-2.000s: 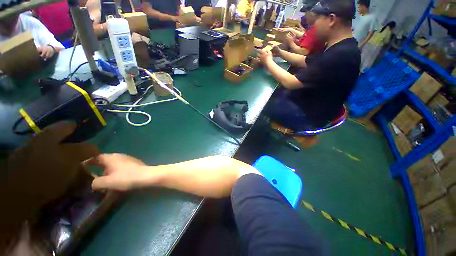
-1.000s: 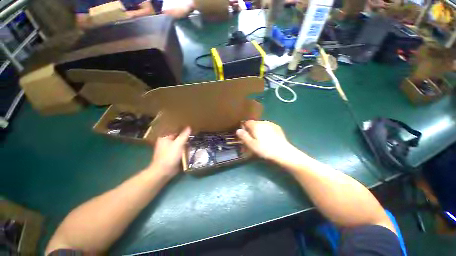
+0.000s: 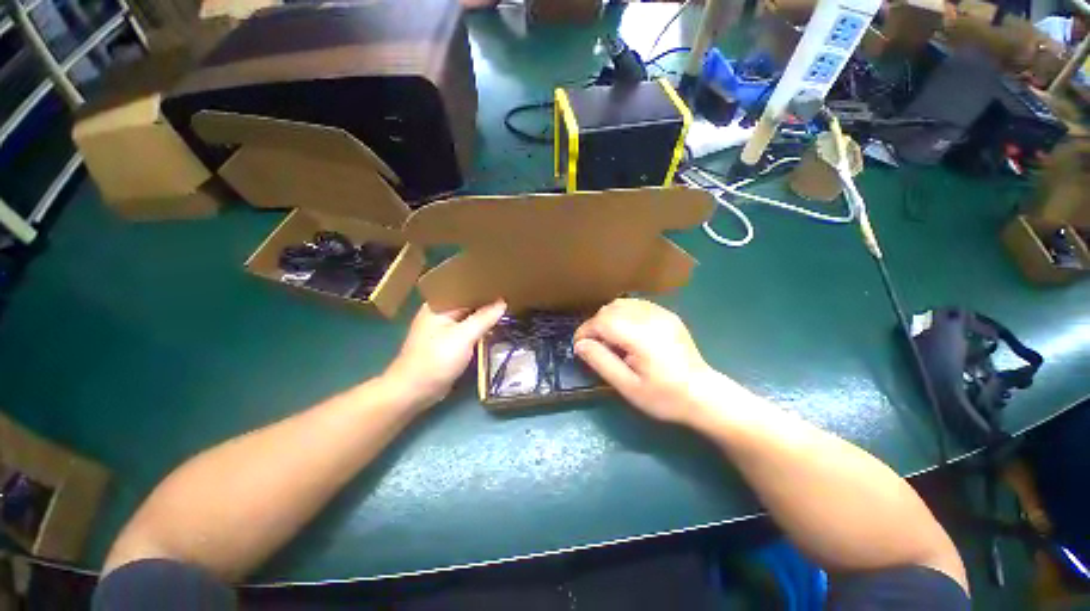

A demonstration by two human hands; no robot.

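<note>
An open mailer box (image 3: 550,400) stands on the green bench in front of me, its brown lid (image 3: 556,245) raised behind it. Black cables (image 3: 538,328), a shiny clear patch, perhaps a plastic bag (image 3: 516,371), and a dark flat item (image 3: 576,368) lie inside. My left hand (image 3: 448,346) holds the box's left side, thumb at the inner edge. My right hand (image 3: 645,356) is over the right part of the box, fingers bent down at the contents. Its fingertips are partly hidden, and I cannot tell if they grip anything.
A second open box (image 3: 389,287) with black cables is behind left. Another box (image 3: 78,501) is at the lower left. A large dark case (image 3: 347,96), a yellow-edged black unit (image 3: 622,137), white cable (image 3: 747,203), thin rod (image 3: 885,269) and black strapped item (image 3: 966,368) surround the work.
The view first swung from the right side to the box in front, then shifted slightly left. My right hand has moved from the box's right edge inward over the contents. My left hand stays at the left side.
</note>
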